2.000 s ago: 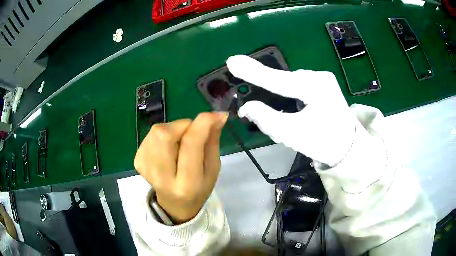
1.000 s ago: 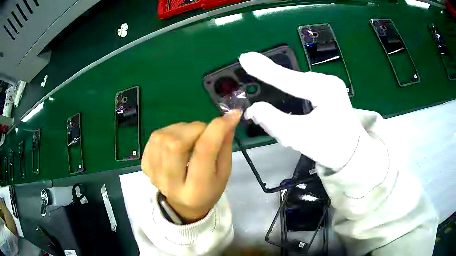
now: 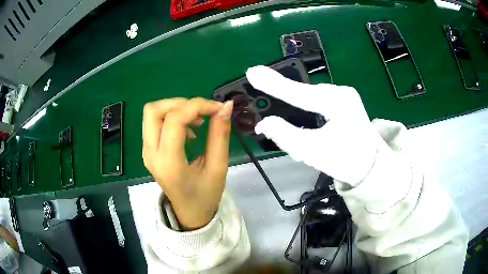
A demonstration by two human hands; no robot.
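Observation:
My right hand (image 3: 315, 118), in a white glove, holds a dark phone frame (image 3: 225, 93) tilted above the belt's near edge, its camera end to the left and its thin rim running down below. My bare left hand (image 3: 187, 144) is at the frame's camera corner, thumb and forefinger tips together beside the large reddish holes. A thin clear film (image 3: 245, 113) shows faintly over these holes at the fingertips; its edges are hard to make out. The other fingers of my left hand are curled.
More frames lie spaced on the green belt (image 3: 176, 75). Stacked dark frames (image 3: 326, 225) lie on the white bench edge (image 3: 267, 230). A red tray (image 3: 208, 6) is beyond the belt. Dark-handled scissors (image 3: 47, 214) and a pale strip (image 3: 115, 222) lie at left. A person's arm shows at the far left edge.
My left hand has turned, opened its palm and moved up and left at the camera corner. The clear film looks fainter over the holes. The belt frames have moved left.

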